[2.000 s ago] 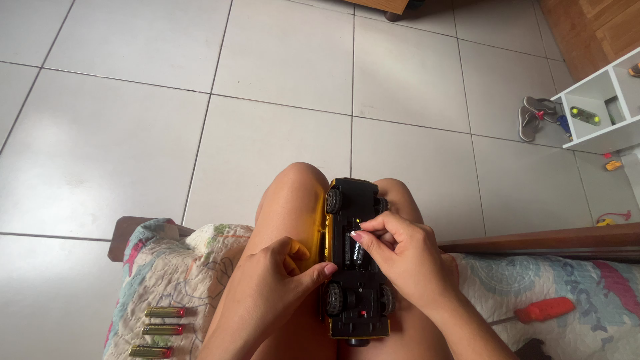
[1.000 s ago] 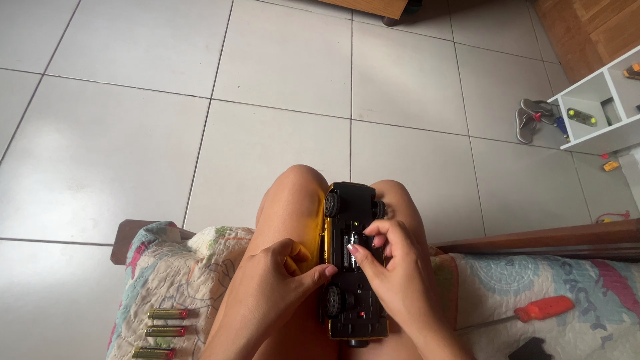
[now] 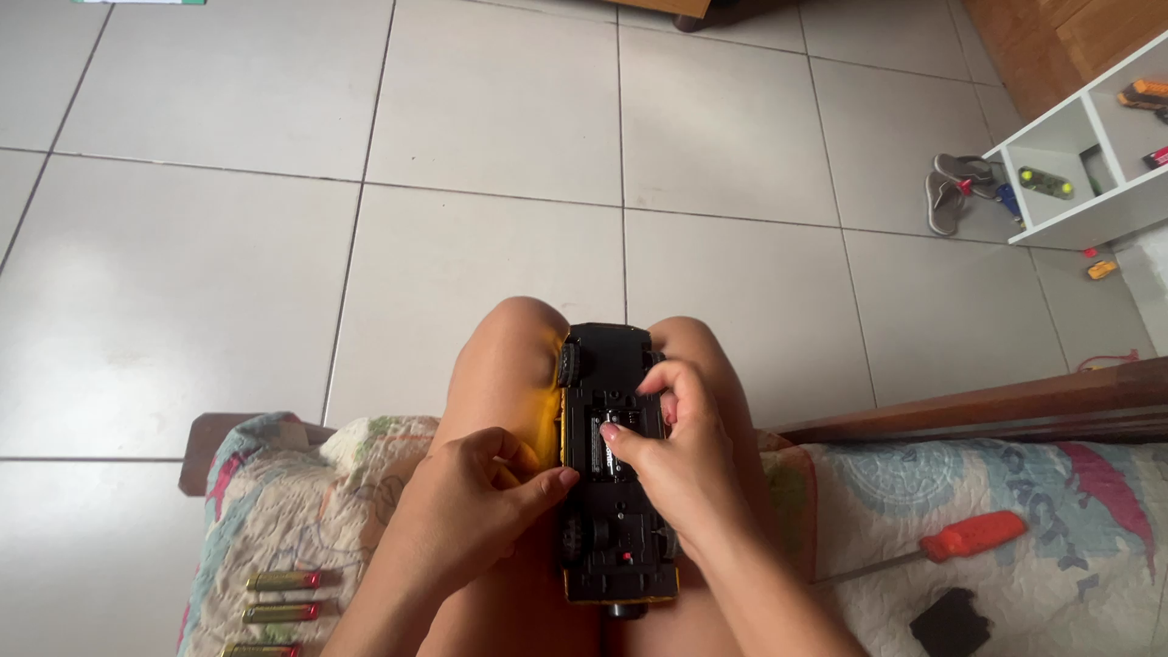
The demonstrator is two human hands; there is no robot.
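A toy car (image 3: 616,365) with a black underside and yellow body edges lies upside down across my thighs. Batteries (image 3: 602,456) sit in its open compartment at the middle. My right hand (image 3: 680,447) rests over the car's right side, its thumb on the batteries and its fingers curled. At the car's left edge, my left hand (image 3: 497,484) steadies the body with its thumb, the other fingers bent beneath. To the left, several gold and red batteries (image 3: 283,612) lie on the quilt. A screwdriver with a red handle (image 3: 976,536) lies on the right, near a small black piece (image 3: 951,623).
A patterned quilt (image 3: 912,484) covers the seat on both sides, with a wooden rail (image 3: 1004,397) along its edge. Sandals (image 3: 946,201) lie on the tiled floor beside a white shelf (image 3: 1063,219) holding toys. A wooden furniture piece (image 3: 657,7) stands at the top.
My right thumb has pressed down onto the compartment, where a battery was between my fingertips two seconds ago. My left hand has stayed at the car's edge.
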